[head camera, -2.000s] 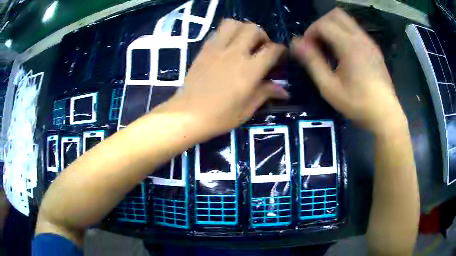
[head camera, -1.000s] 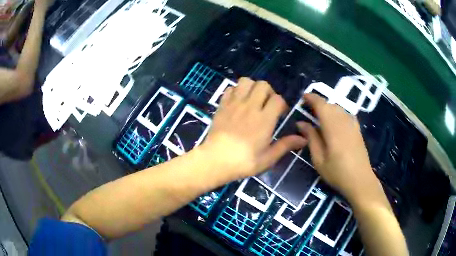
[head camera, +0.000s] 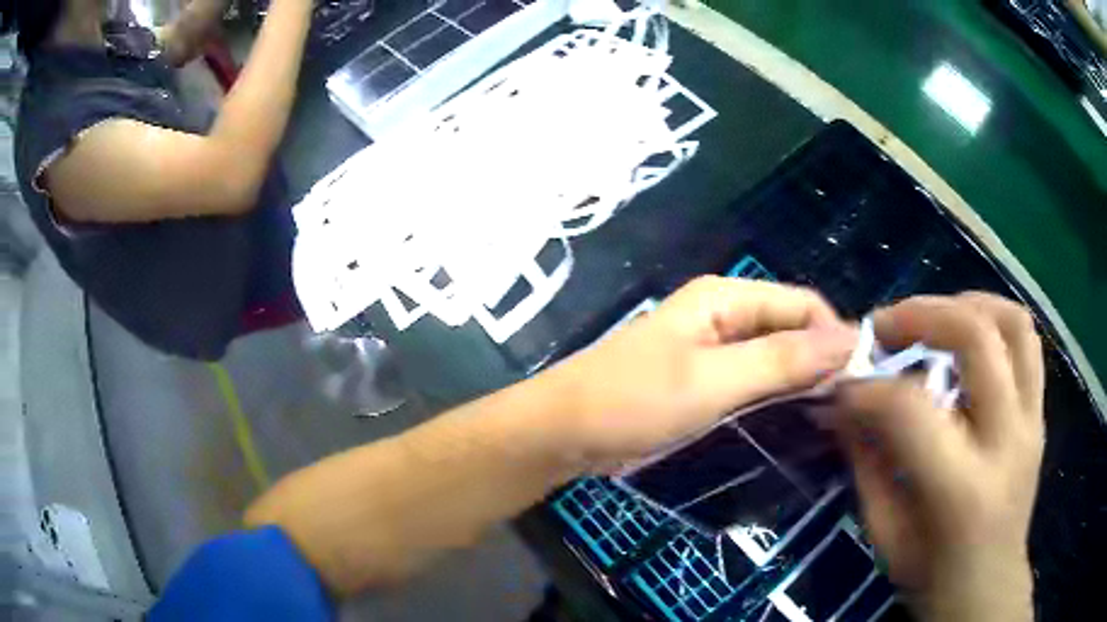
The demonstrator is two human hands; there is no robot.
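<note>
My left hand [head camera: 716, 365] has its fingers and thumb closed on the upper edge of a dark die-cut film sheet [head camera: 728, 468] with thin white lines. My right hand [head camera: 947, 425] is shut on a crumpled part of the white release liner [head camera: 904, 358], at the sheet's edge beside my left fingertips. The sheet lies over phone front housings; blue keypad grids [head camera: 680, 583] and parts of white window borders show below it. My hands hide the sheet's far end and some housings.
A large pile of tangled white waste liners [head camera: 449, 194] lies at upper left. Behind it are gridded spare film sheets [head camera: 425, 55]. Another person [head camera: 158, 182] sits at far left. The black tray [head camera: 838, 207] lies beside a pale rail [head camera: 777, 67] and green surface [head camera: 838, 49].
The view has swung left, showing more of the waste pile and the other person. The liner end, earlier spread beyond the right hand, is now crumpled in it.
</note>
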